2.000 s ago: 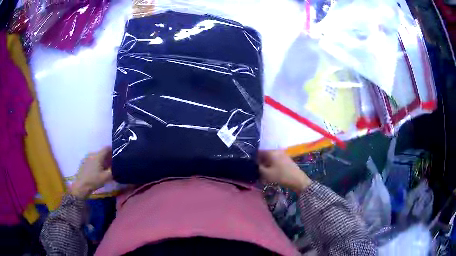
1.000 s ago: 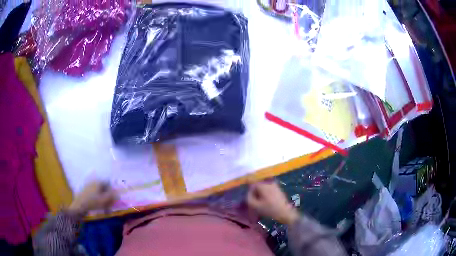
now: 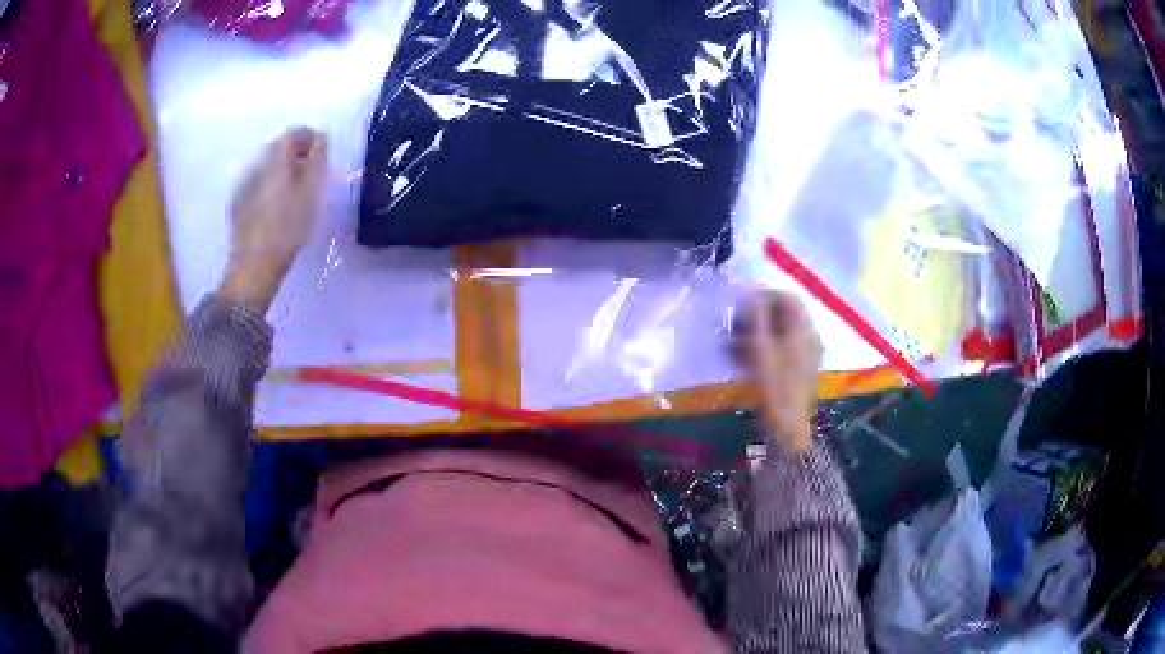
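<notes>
A folded black garment (image 3: 549,179) in a glossy clear polybag lies on the table, its far end cut off by the picture's top edge. A small white tag (image 3: 655,123) shows through the plastic. The clear bag flap (image 3: 626,335) extends from its near edge toward me. My left hand (image 3: 279,205) is blurred, left of the garment and apart from it. My right hand (image 3: 777,351) is blurred, by the flap's right side; whether it grips plastic is unclear. A thin red strip (image 3: 422,391) crosses the table's near edge, its right end blurred.
Magenta garments (image 3: 64,243) lie on a mustard cloth (image 3: 134,294) at left. Clear bags with red borders (image 3: 1022,256) and another red strip (image 3: 850,313) lie at right. Yellow-orange tape (image 3: 486,332) marks the table. Plastic scraps (image 3: 933,562) lie below right.
The bagged garment was turned and now lies farther away, its tag again visible. Both hands rose from the near edge, the left farther up. A red strip now shows at the near edge.
</notes>
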